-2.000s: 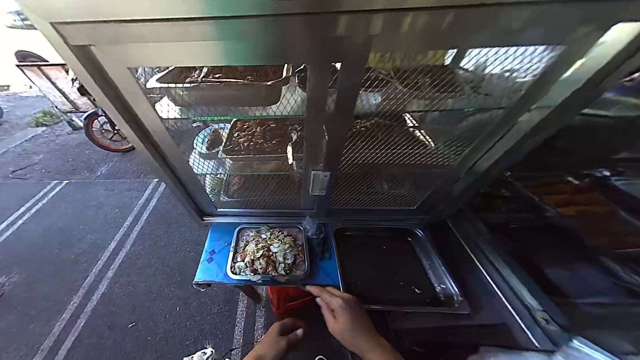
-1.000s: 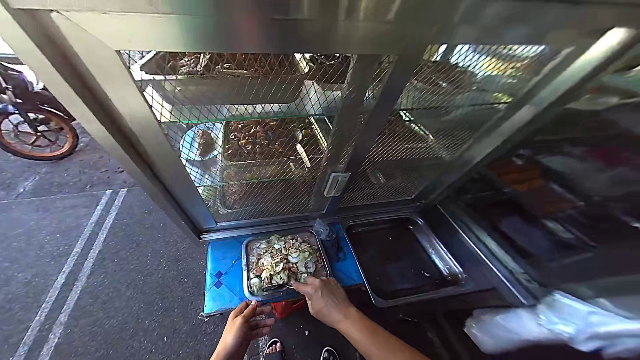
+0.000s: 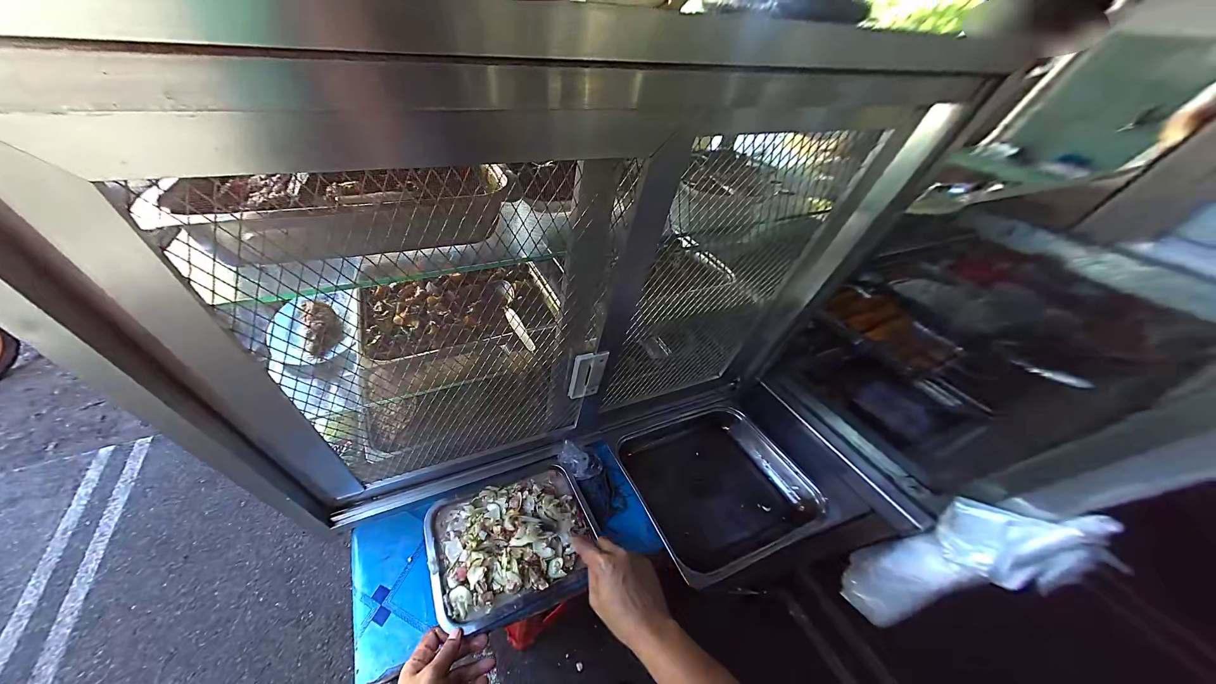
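A rectangular metal tray [image 3: 432, 556] of chopped, mixed food [image 3: 508, 541] rests on a blue patterned table [image 3: 385, 579]. At its near left corner, my left hand [image 3: 445, 657] touches the rim with the thumb on top. My right hand [image 3: 619, 581] is at the tray's right side, fingers curled in a grip; a utensil seems to extend from it into the food, but its shape is unclear. A dark, nearly bare metal tray [image 3: 722, 494] lies to the right. Between the trays sits a small clear plastic bag [image 3: 579, 461].
Beyond the trays stands a metal-framed display cabinet with mesh doors [image 3: 456, 380] and a latch [image 3: 588, 374], holding food trays and a plate [image 3: 309, 330]. White plastic bags [image 3: 978, 556] lie at the right. A red object [image 3: 534, 627] shows below the table edge.
Both hands have moved up to the food tray since two seconds ago. My left hand has come onto its near left corner in the last second. The view has shifted closer to the cabinet.
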